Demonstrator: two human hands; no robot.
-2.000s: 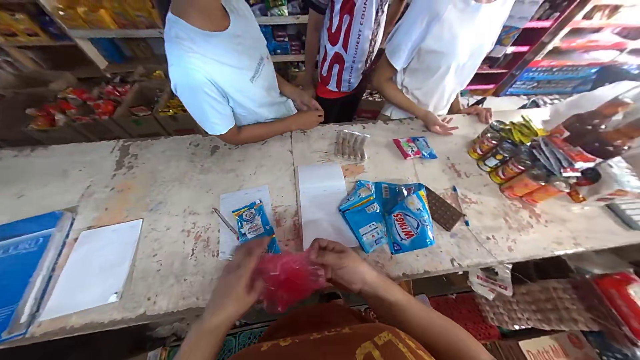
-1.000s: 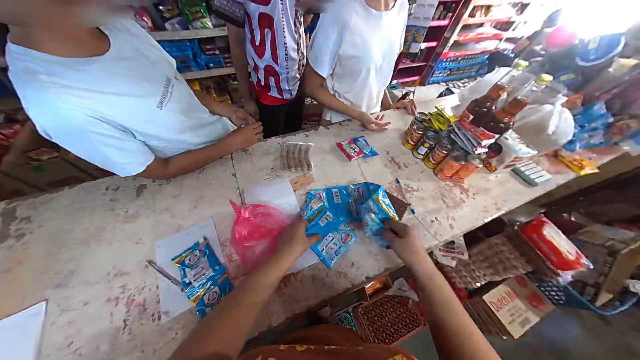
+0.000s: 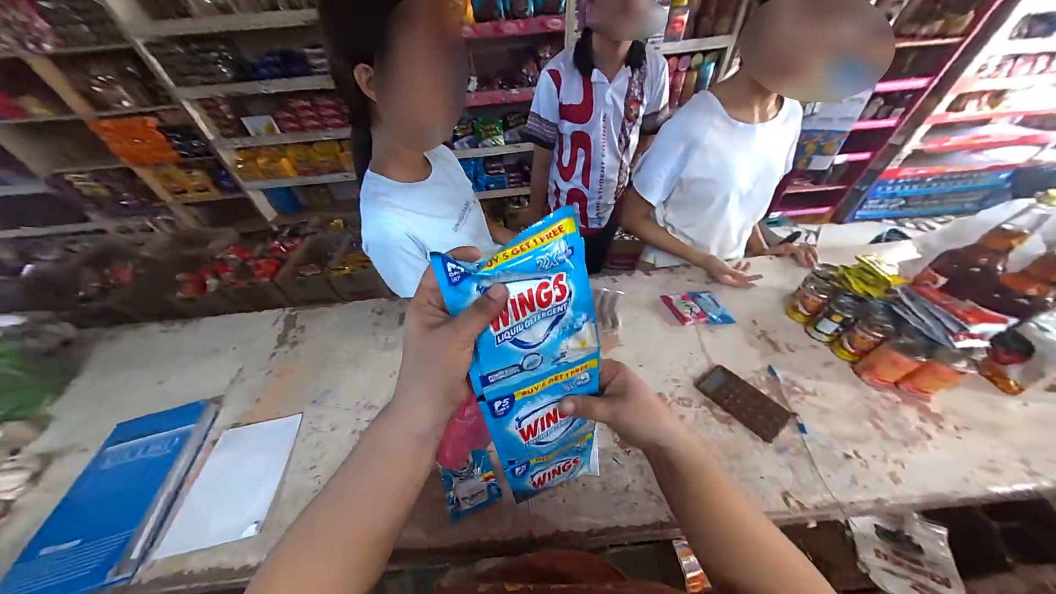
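Observation:
A connected strip of blue Wings liquid detergent sachets point(image 3: 540, 330) is held up above the worn counter point(image 3: 355, 363). My left hand point(image 3: 445, 330) pinches its upper left edge, thumb across the front. Lower down on the right side, my right hand point(image 3: 631, 404) grips the strip with thumb and fingers. Partly hidden behind the strip are a pink plastic bag point(image 3: 464, 433) and a blue sachet point(image 3: 472, 488) near the counter's front edge. To the right lies a brown calculator point(image 3: 744, 403) beside a blue pen point(image 3: 788, 398).
Blue folder point(image 3: 103, 495) and white paper point(image 3: 231, 483) lie at the left. Jars point(image 3: 841, 322) and bottles stand at the right, with pink and blue packets point(image 3: 697, 308) nearer the middle. Three people stand across the counter before stocked shelves point(image 3: 264, 87).
The detergent strip, on the counter in the earlier frames, is now raised in both hands. One second ago my left hand was near the pink bag. The view has swung left and up.

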